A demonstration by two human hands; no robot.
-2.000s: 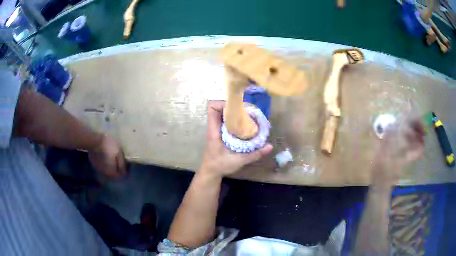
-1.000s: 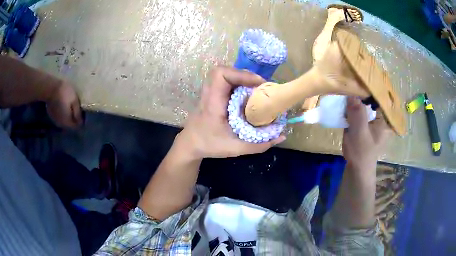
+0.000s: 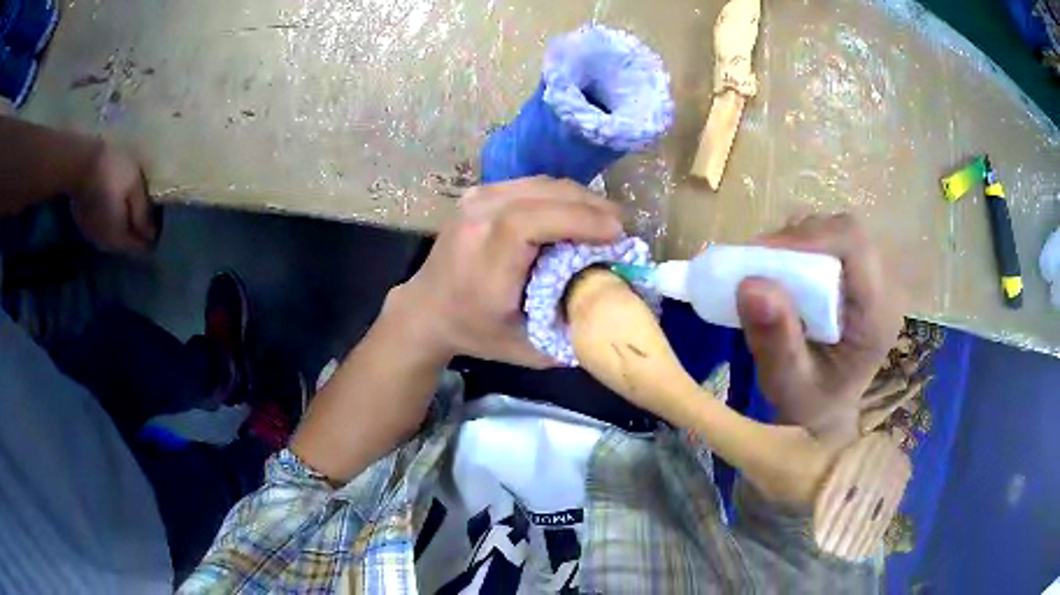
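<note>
My left hand [image 3: 494, 273] grips the blue trouser-leg piece [image 3: 541, 145] around one tube, beside its pale lilac cuff. The other tube points up and away, and its cuff shows a dark socket. A tan figurine leg [image 3: 651, 366] sticks out of the held tube toward the lower right, its foot sole near my right forearm. My right hand [image 3: 819, 331] holds a white glue bottle [image 3: 761, 285]. The greenish nozzle tip is at the cuff's inner rim, beside the leg's upper end.
Another tan leg [image 3: 727, 105] lies on the bench [image 3: 349, 105]. A black-and-yellow knife [image 3: 1002, 238] and a yellow-green item [image 3: 964, 179] lie at right. A blue crate [image 3: 971, 465] with tan legs is below right. Another person's hand [image 3: 116, 203] is at the left bench edge.
The inserted leg has swung from pointing upper right to lower right. The trouser piece has turned, and the nozzle now touches the cuff's upper inner side. Earlier, my right hand was at the right by the bottle.
</note>
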